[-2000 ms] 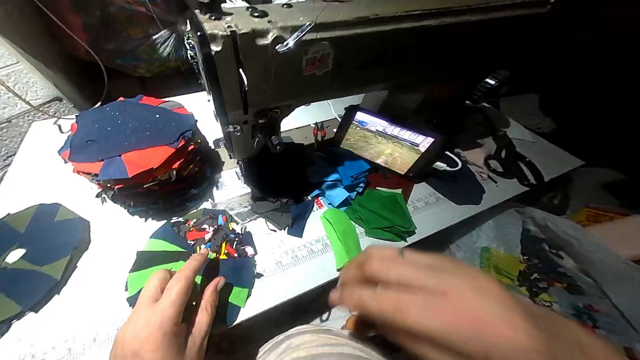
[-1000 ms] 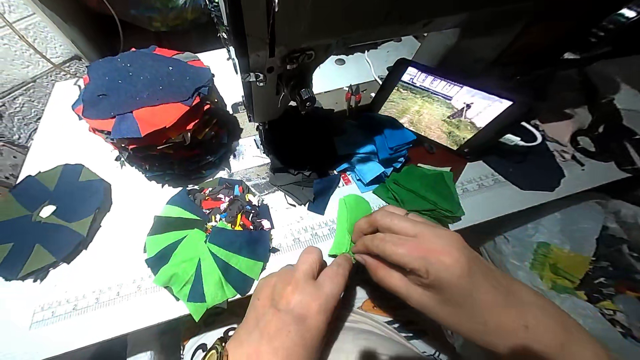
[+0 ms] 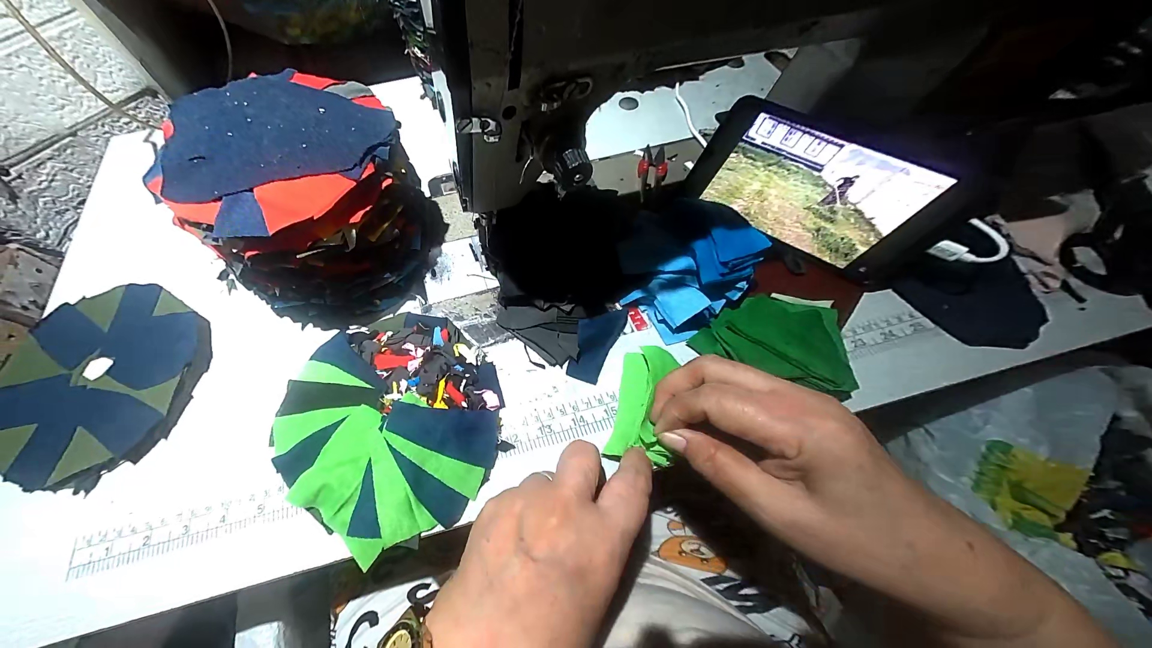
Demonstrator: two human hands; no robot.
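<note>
Bright green fabric pieces (image 3: 637,396) lie in a small stack at the table's front edge. My left hand (image 3: 558,531) touches their lower end with thumb and forefinger. My right hand (image 3: 765,432) pinches at their right side; its fingertips partly hide the stack. Left of my hands lies a round patchwork (image 3: 382,459) of green and navy wedges, with multicoloured scraps (image 3: 432,364) at its upper part. Dark green fabric pieces (image 3: 778,342) and blue ones (image 3: 697,270) are piled beyond my right hand, beside black and grey pieces (image 3: 544,328).
A sewing machine (image 3: 486,90) stands behind the fabric. A tall stack of round patchworks (image 3: 288,171) is at back left, a navy and olive round (image 3: 108,387) at far left. Red-handled snips (image 3: 652,167), a lit tablet (image 3: 828,189) and a plastic bag (image 3: 972,432) are also around.
My left hand has moved right, off the green and navy patchwork, to the bright green stack. My right hand, blurred near the front edge earlier, is now at that stack too. The view has shifted.
</note>
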